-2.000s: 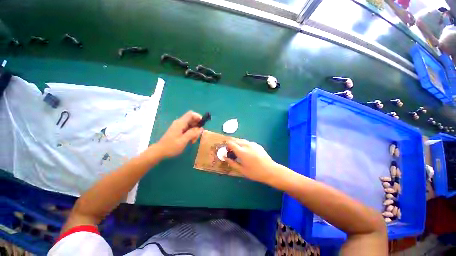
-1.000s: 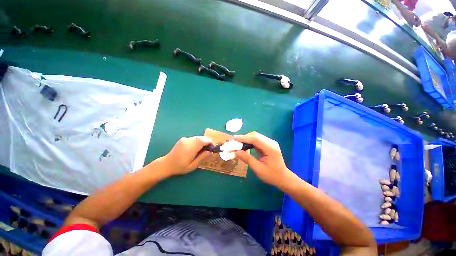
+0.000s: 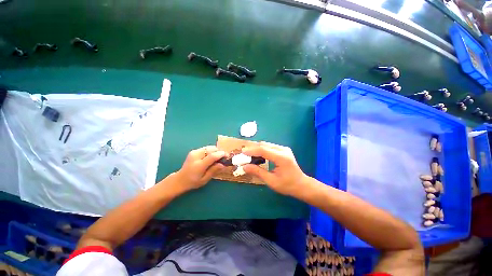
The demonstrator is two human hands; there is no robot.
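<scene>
My left hand [image 3: 200,167] grips a black arm part [image 3: 224,161] by its outer end. My right hand [image 3: 276,169] grips an oval head part [image 3: 241,159], pale in the middle with a black end to the right. The two parts meet end to end above the cardboard pad [image 3: 229,144]; whether they are joined cannot be told. A small white spot [image 3: 238,171] shows on the pad just below them. A loose round white piece [image 3: 248,129] lies on the green surface just beyond the pad.
A blue tote [image 3: 330,156] at right holds several oval heads [image 3: 430,203]. A wrinkled white sheet [image 3: 86,156] with a dark clip [image 3: 65,133] and black block [image 3: 51,113] lies left. Black arms [image 3: 203,59] and joined assemblies [image 3: 302,74] lie on the belt beyond.
From two seconds ago, my hands have come together and the black arm has moved down to meet the oval head. Over the last second they stay together, and the view has shifted slightly.
</scene>
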